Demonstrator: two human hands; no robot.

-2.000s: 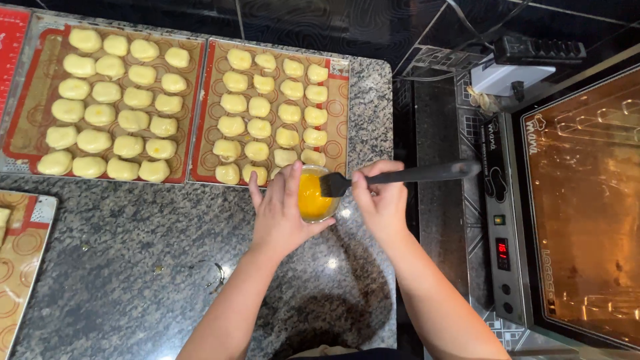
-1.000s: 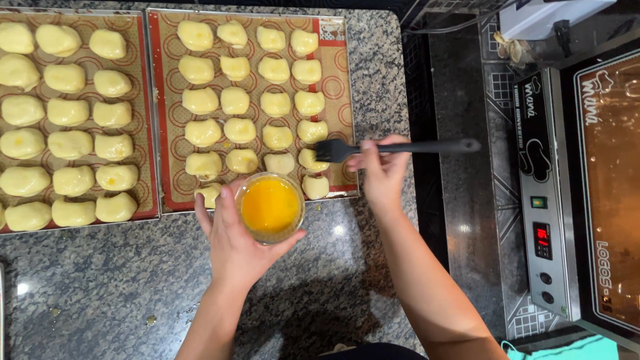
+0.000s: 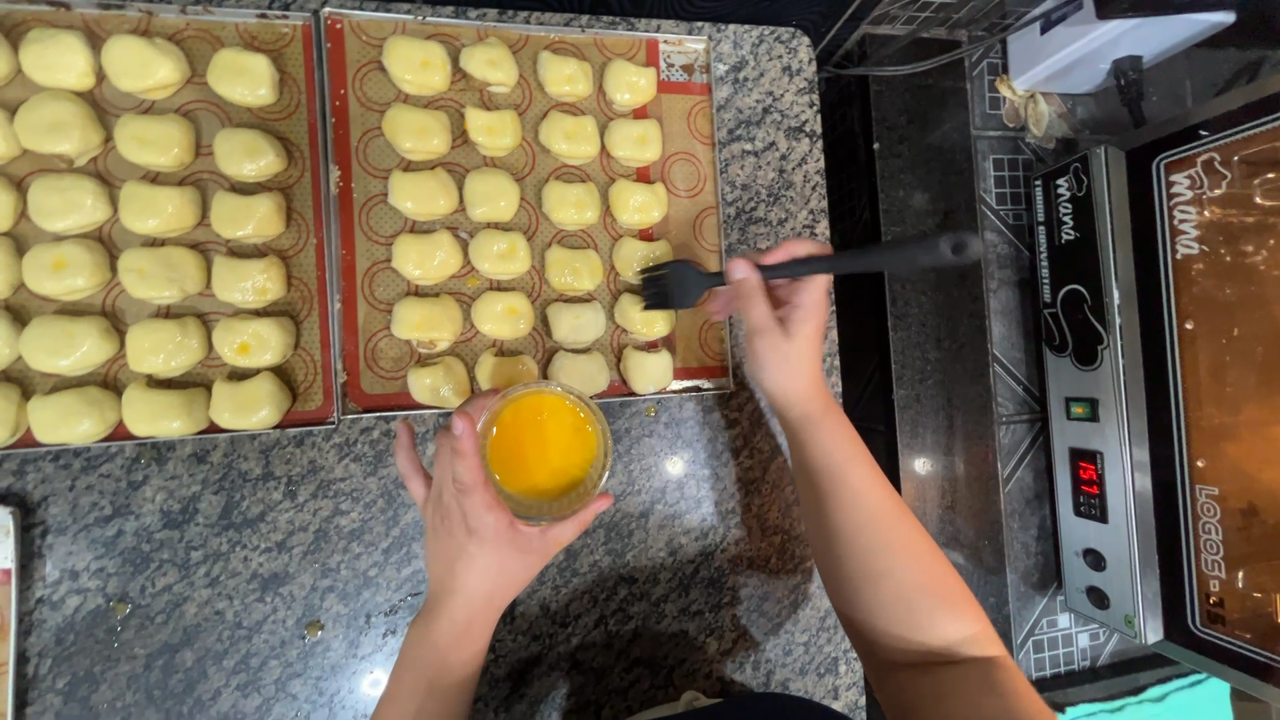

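Note:
My left hand (image 3: 490, 510) holds a clear cup of yellow-orange egg wash (image 3: 543, 443) just below the near edge of a baking tray (image 3: 530, 402). In my right hand (image 3: 780, 315) is a black pastry brush (image 3: 860, 262), its bristles at a dough piece (image 3: 643, 315) in the tray's rightmost column. Rows of pale dough pieces lie on the tray's brown and red baking mat (image 3: 690, 230); many look glossy, while a few near the front, such as one dough piece (image 3: 577, 324), look duller.
A second tray (image 3: 325, 200) of glossy dough pieces adjoins on the left. Part of another tray (image 3: 8, 610) shows at the lower left of the granite counter (image 3: 250, 560). To the right stands a lit oven (image 3: 1100, 400) with a control panel; cables and a white device (image 3: 1110, 45) are behind.
The brush has come out of the cup and over to the right column of dough pieces, moving farther up that column since a second ago. The view has moved closer to the trays.

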